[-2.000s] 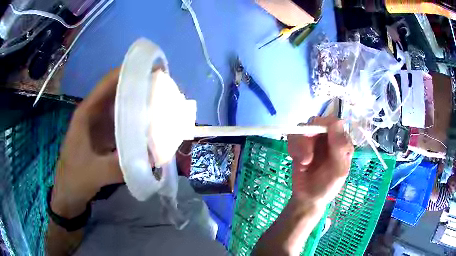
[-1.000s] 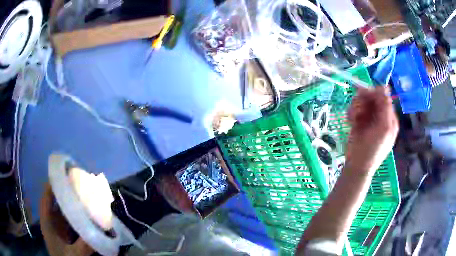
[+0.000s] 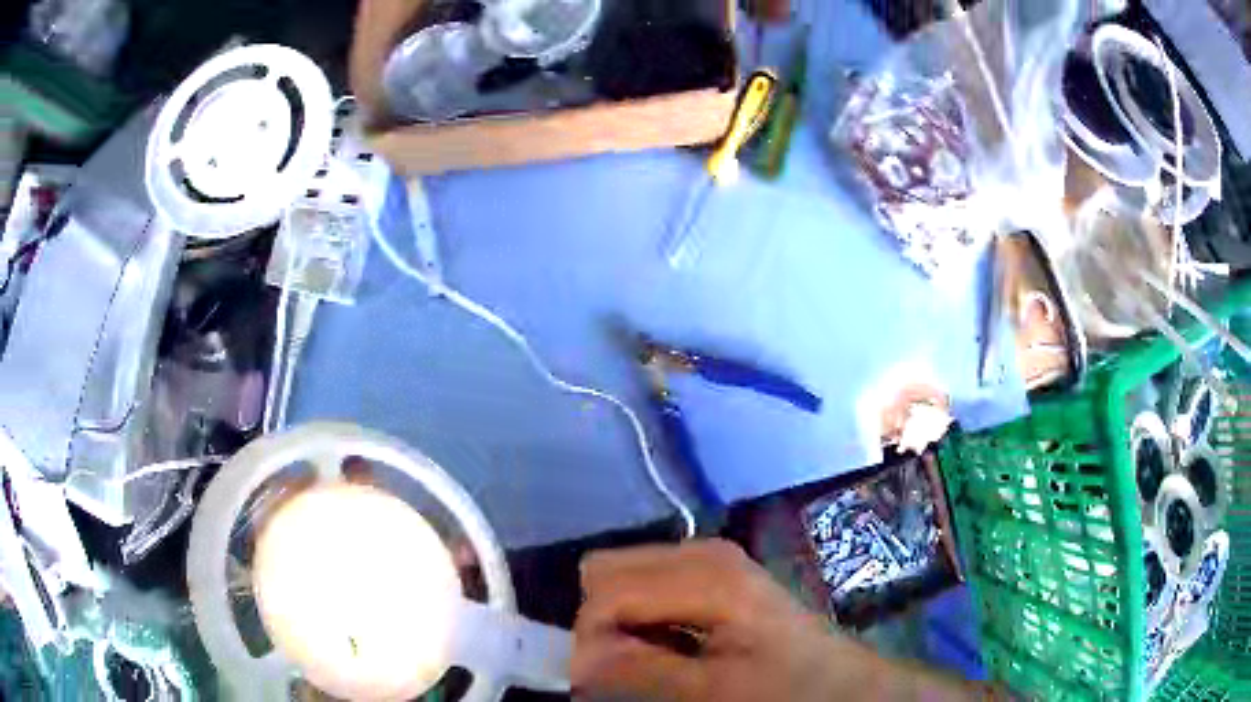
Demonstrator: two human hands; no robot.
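Note:
A round white lamp housing with curved slots is at the lower left, its centre glowing warm white. Its short neck points right. My right hand comes in from the lower right, with its fingers closed at the end of the neck. Whether a lead is also pinched there is hidden. My left hand is not visible. Blue-handled pliers lie open on the blue mat. A white cord runs across the mat towards my right hand.
An open box of silver-grey pieces is at the bench edge. A green crate with white rings stands at right. A yellow-handled screwdriver, a parts bag and a brown tray are at the back. Another white housing is at upper left.
The view has shifted left. My right hand has come from above the green crate to the lamp's neck. The lamp now faces the camera and glows. My left hand has dropped out of sight.

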